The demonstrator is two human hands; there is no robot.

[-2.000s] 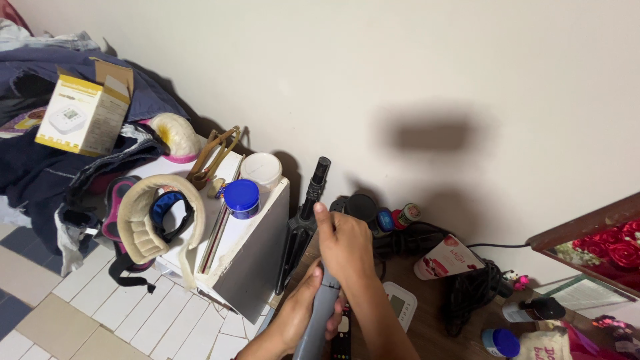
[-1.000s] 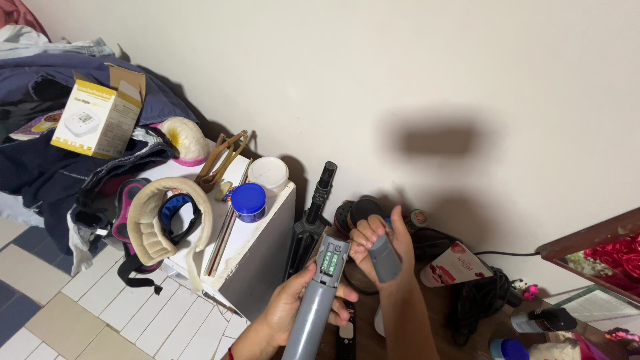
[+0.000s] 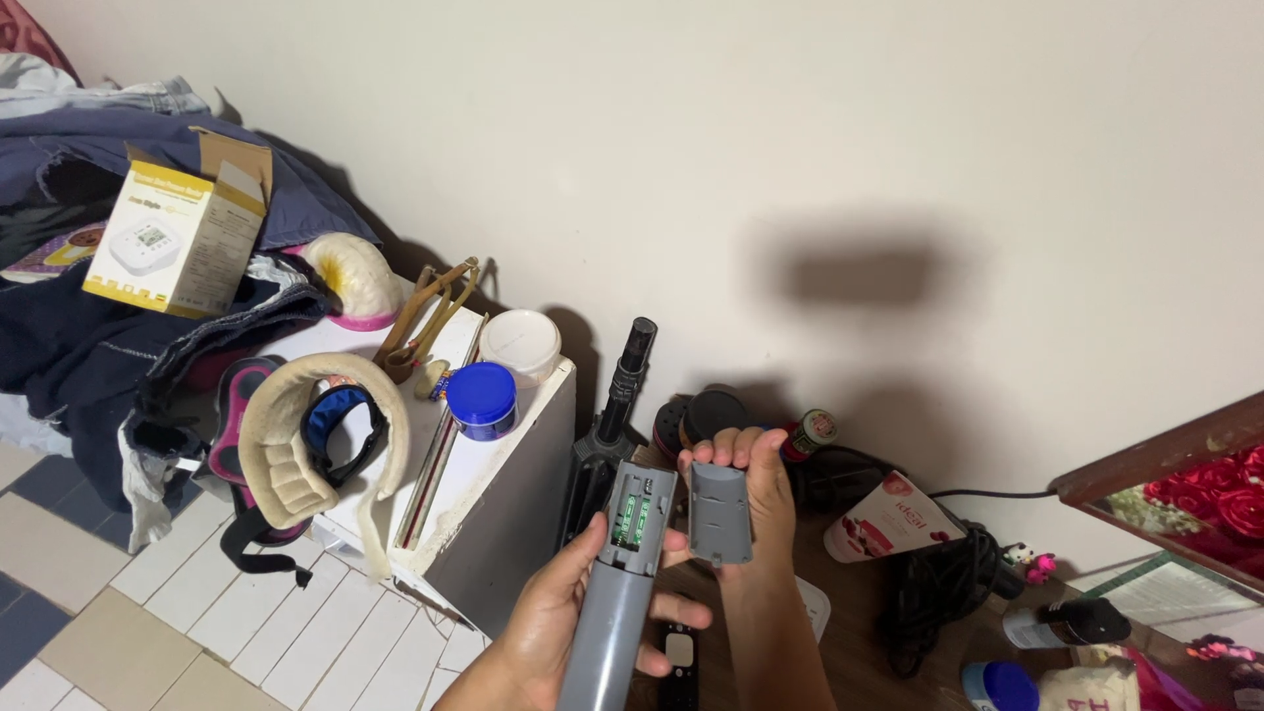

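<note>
My left hand [image 3: 553,612] holds a long grey battery-powered device [image 3: 610,632] at bottom centre. Its battery compartment faces up, uncovered, with green batteries [image 3: 632,518] inside. Just right of it, my right hand [image 3: 765,489] grips the grey battery cover [image 3: 720,513], its inner side turned toward me. Cover and device are apart. A black remote control [image 3: 679,657] lies below, partly hidden by my left fingers.
Left stands a white cabinet [image 3: 484,494] with a blue-lidded jar [image 3: 482,400], a white tub [image 3: 520,346] and a beige neck brace [image 3: 281,444]. A black tripod [image 3: 622,385] leans behind my hands. Right are a paper cup [image 3: 889,518], black cables [image 3: 948,592] and a framed flower display [image 3: 1165,494].
Two seconds ago both hands were together on the device. Since then the cover has come off in my right hand, and it has turned to show its inner side.
</note>
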